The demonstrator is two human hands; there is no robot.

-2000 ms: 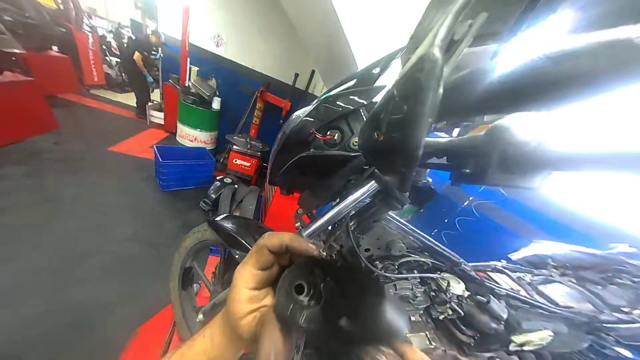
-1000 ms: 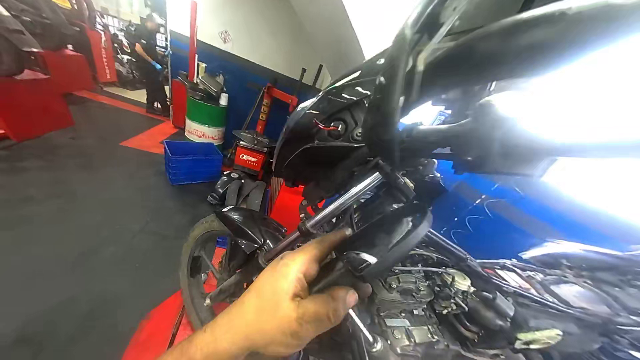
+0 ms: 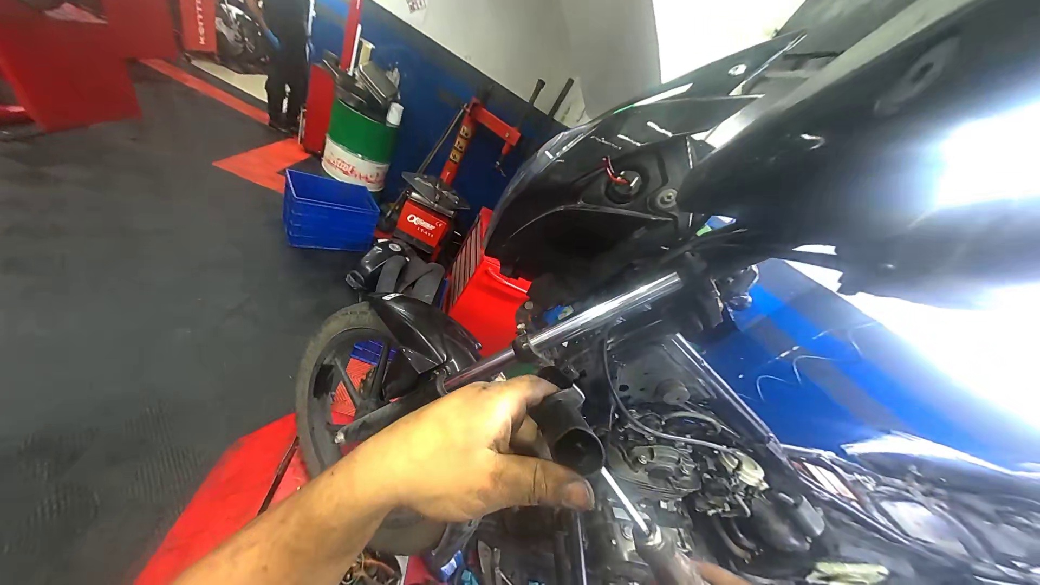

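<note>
My left hand (image 3: 479, 455) is wrapped around a black tubular part (image 3: 573, 431) whose open round end faces me, with the thumb below it. At the bottom edge only a bit of my right hand (image 3: 719, 574) shows, at the handle of a screwdriver (image 3: 638, 520). Its bright shaft points up to the lower end of the black part; whether the tip touches it is hidden. Behind both hands stands a partly stripped motorcycle, with its fork tube (image 3: 605, 313), front wheel (image 3: 313, 382) and engine (image 3: 658, 463) in sight.
Stacked blue crates (image 3: 329, 211), a green and white drum (image 3: 357, 146) and a red tyre machine (image 3: 422, 223) stand ahead to the left. A red toolbox (image 3: 487, 301) is behind the fork. Black fairing (image 3: 601, 171) overhangs the right. Another person (image 3: 286, 65) stands far off.
The black part has been turned, so its open round end now faces me. A screwdriver and part of my right hand have come into view at the bottom.
</note>
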